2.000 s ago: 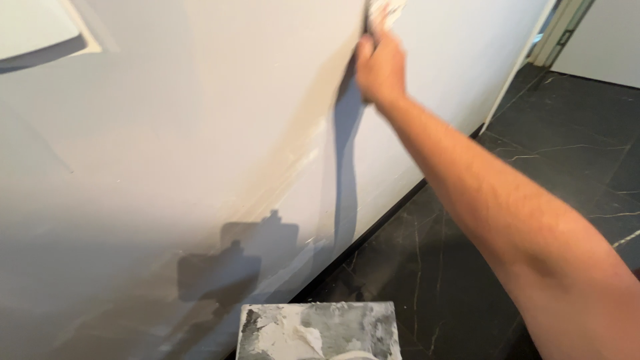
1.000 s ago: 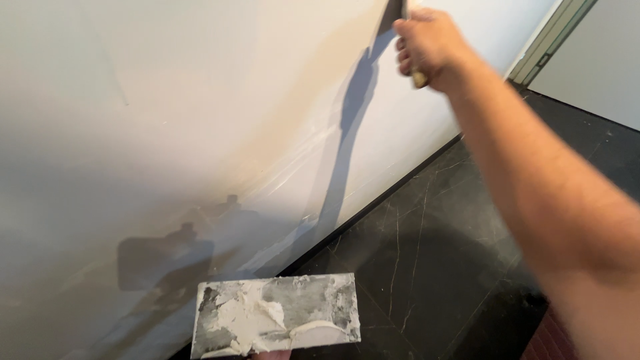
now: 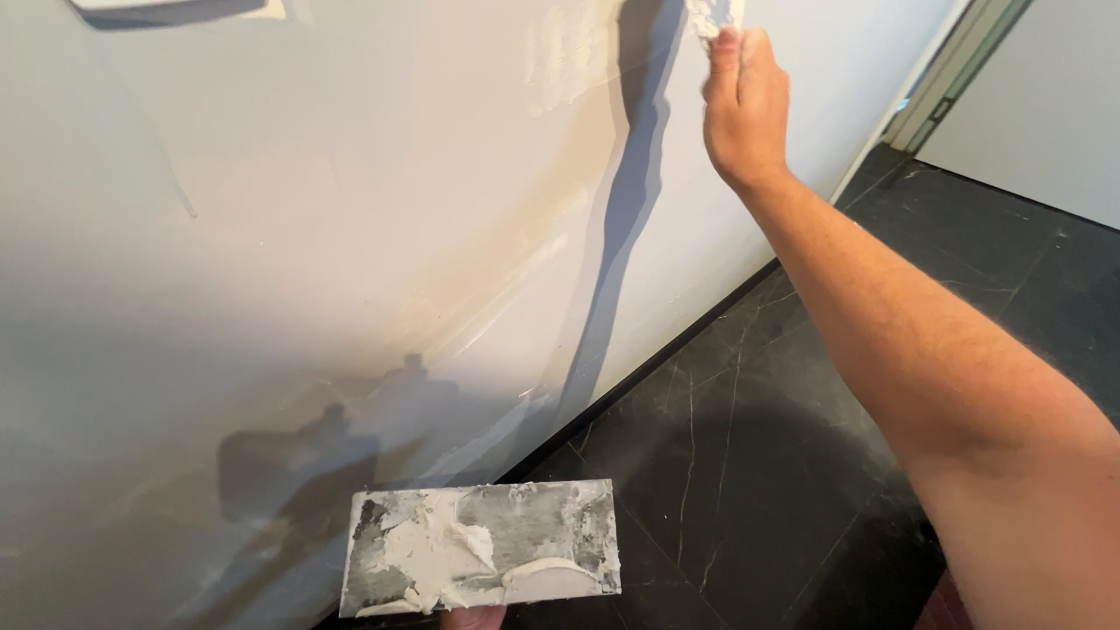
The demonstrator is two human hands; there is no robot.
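My right hand (image 3: pixel 748 109) is raised near the top, its fingers closed on a putty knife (image 3: pixel 713 16) whose blade is smeared with white compound and partly cut off by the frame's edge. The knife is close to the white wall (image 3: pixel 394 175); contact cannot be told. Fresh, pale strokes of compound (image 3: pixel 569 57) show on the wall to its left. At the bottom, my left hand (image 3: pixel 472 618) is mostly hidden beneath a flat rectangular metal plate (image 3: pixel 534 525), which it holds face up. White joint compound (image 3: pixel 437 547) lies on the plate in lumps and smears.
A black baseboard (image 3: pixel 647 367) runs diagonally along the wall's foot beside a dark, veined tile floor (image 3: pixel 744 455). A door frame (image 3: pixel 945 96) and white door (image 3: pixel 1041 105) stand at upper right. A pale-edged fixture (image 3: pixel 166 10) is on the wall at upper left.
The plate has come further into view since two seconds ago. My right hand has turned since one second ago, and the knife's compound-covered blade now shows above it.
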